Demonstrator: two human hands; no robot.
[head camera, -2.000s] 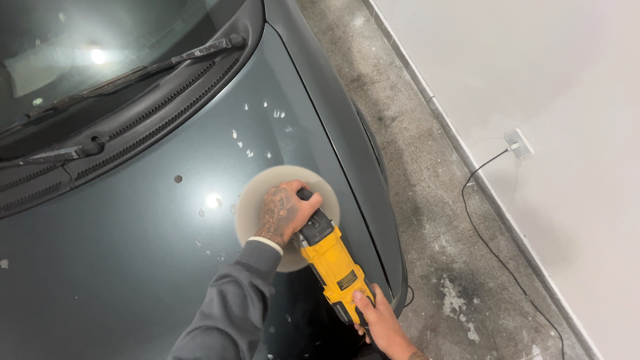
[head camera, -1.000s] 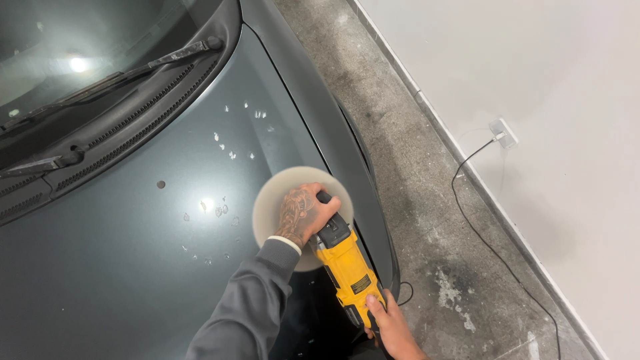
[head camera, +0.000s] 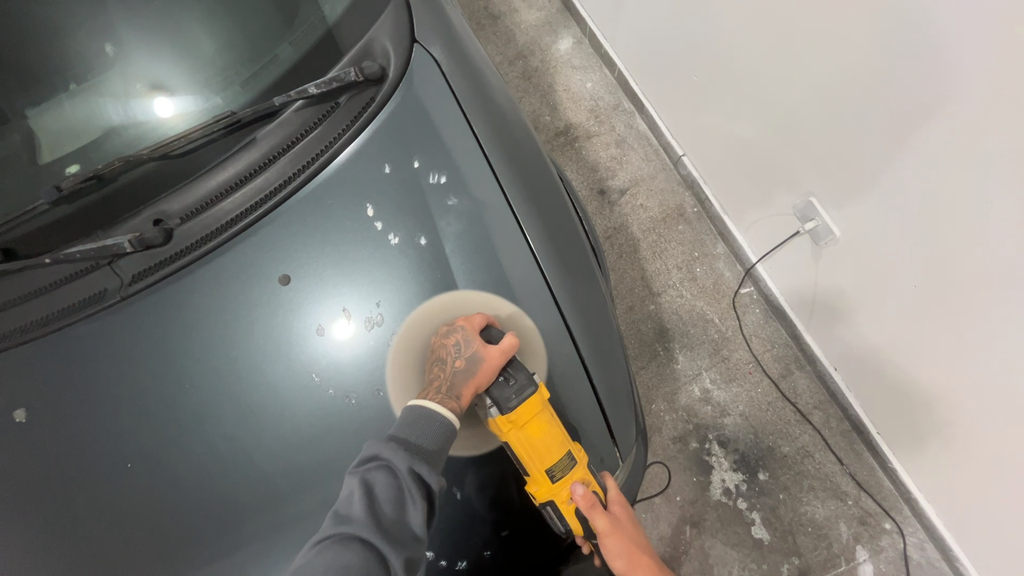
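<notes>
A yellow and black rotary polisher (head camera: 548, 448) lies over the car's dark hood (head camera: 240, 416), its round pale pad (head camera: 412, 352) blurred as if spinning against the paint. My left hand (head camera: 464, 360), tattooed and in a dark sleeve, is closed around the front handle above the pad. Around the rear of the yellow body my right hand (head camera: 612, 520) is wrapped, thumb on top; its lower fingers are partly hidden. White compound dabs (head camera: 394, 238) dot the hood ahead of the pad, with smeared spots (head camera: 373, 322) to its left.
The windshield wipers (head camera: 320, 84) and black cowl grille (head camera: 248, 192) border the hood at upper left. Beyond the fender (head camera: 512, 152) runs a stained concrete floor (head camera: 640, 224). A black cord (head camera: 768, 372) trails across it from a wall outlet (head camera: 816, 222) on the pale wall.
Between the two earlier frames, the polisher and both hands moved toward the hood's fender-side seam. Since then they have shifted back a little from that seam, both hands still on the tool.
</notes>
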